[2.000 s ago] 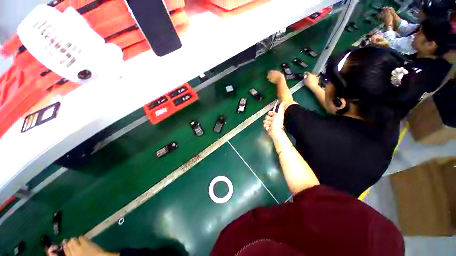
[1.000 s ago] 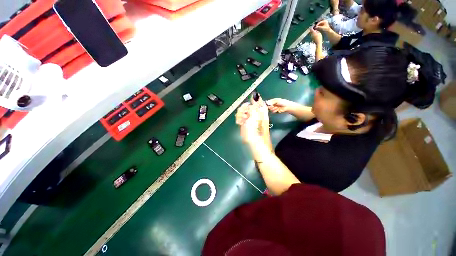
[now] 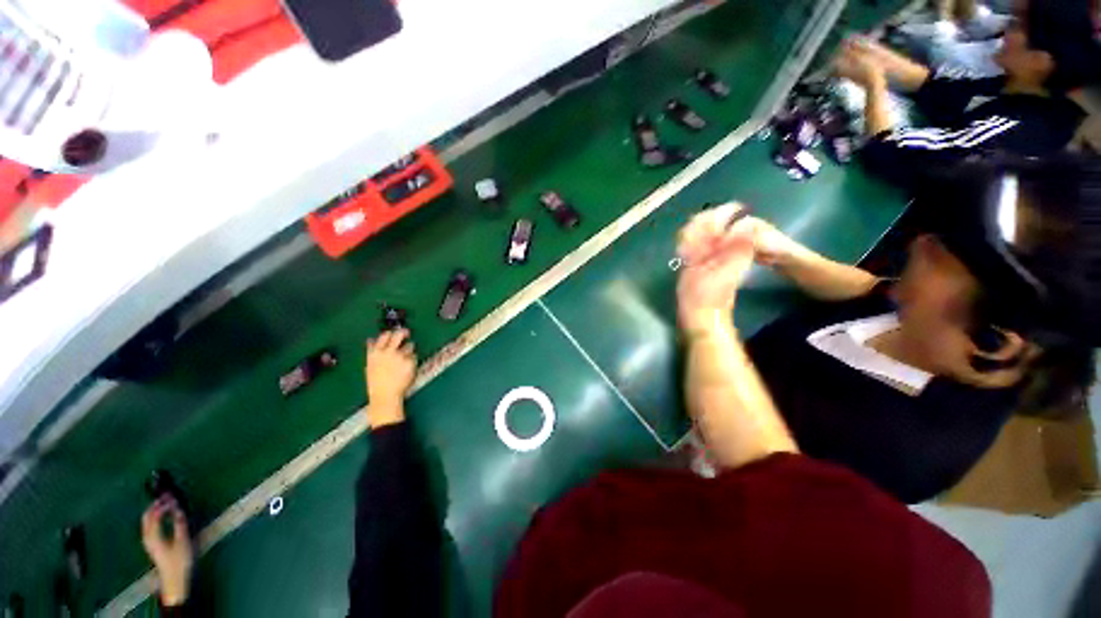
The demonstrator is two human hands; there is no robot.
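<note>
The hands that I take as mine reach in at lower left from black sleeves. My left hand (image 3: 167, 543) is small and blurred at the conveyor edge, with its fingers around a black keypad phone (image 3: 163, 483). My right hand (image 3: 389, 360) reaches over the seam onto the green conveyor. Its fingertips are at another keypad phone (image 3: 394, 319), partly covered by them; whether it is gripped is unclear. A third phone (image 3: 307, 373) lies between my hands. Another phone (image 3: 455, 296) lies to the right of my right hand.
A white ring (image 3: 524, 419) and small pale loop (image 3: 275, 506) lie on the green bench. A red tray (image 3: 380, 202) sits under the white shelf (image 3: 229, 229). A maroon cap-like shape (image 3: 737, 531) blocks the lower right. Bare forearms and a black-visored worker (image 3: 893, 374) are at right.
The view has shifted. My right hand has come in over the conveyor to a phone that lay untouched before. My left hand shows again at lower left after being out of view one second ago.
</note>
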